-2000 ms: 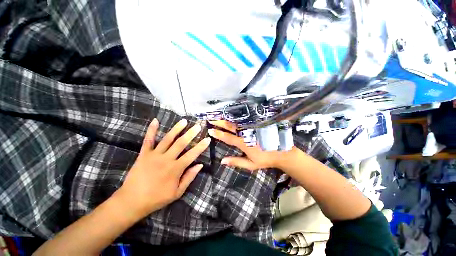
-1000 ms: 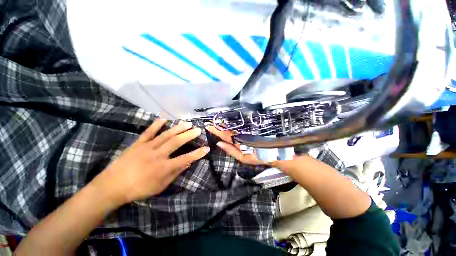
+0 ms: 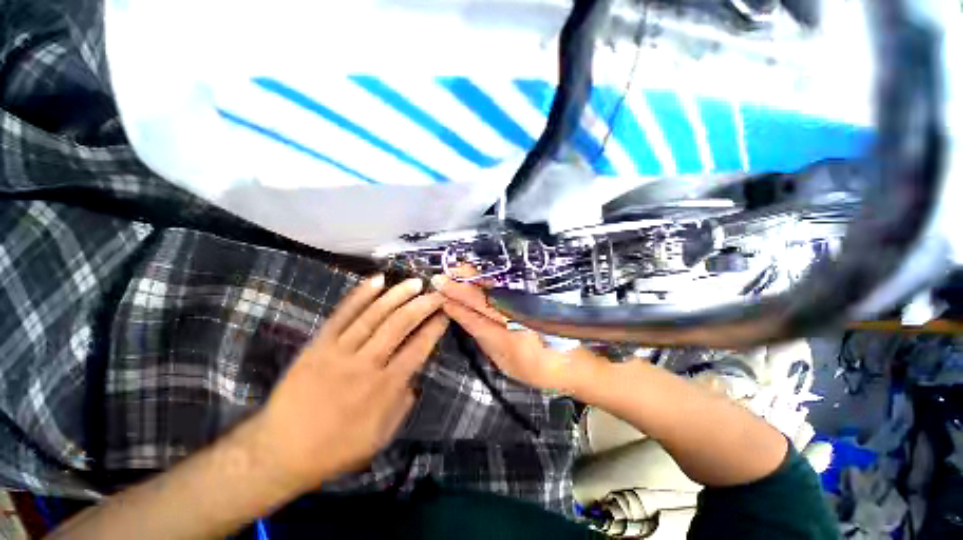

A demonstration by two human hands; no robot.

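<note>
Black, grey and white plaid fabric (image 3: pixel 201 348) lies in folds at the left and under both hands. My left hand (image 3: pixel 348 380) lies on it, palm down, fingers close together, fingertips at the needle area (image 3: pixel 449 264). My right hand (image 3: pixel 507 343) is just right of it, its fingertips meeting the left fingertips at the cloth edge; whether they pinch the cloth is hidden. A narrow black strip (image 3: pixel 494 382) runs from the fingertips toward me. The white sewing machine head (image 3: pixel 317 127) with blue stripes stands above the hands.
A blurred dark bar (image 3: pixel 676 325) loops close to the camera at the right. Beige folded cloth (image 3: pixel 623 480) lies below my right forearm. Grey scraps (image 3: pixel 887 464) and a blue piece (image 3: pixel 848 454) lie at the lower right. A dark green sleeve covers my right upper arm.
The view has moved closer to the machine head. The hands have drawn together at the needle area. The plaid cloth under them has shifted and lies flatter, and the black strip shows at a slant.
</note>
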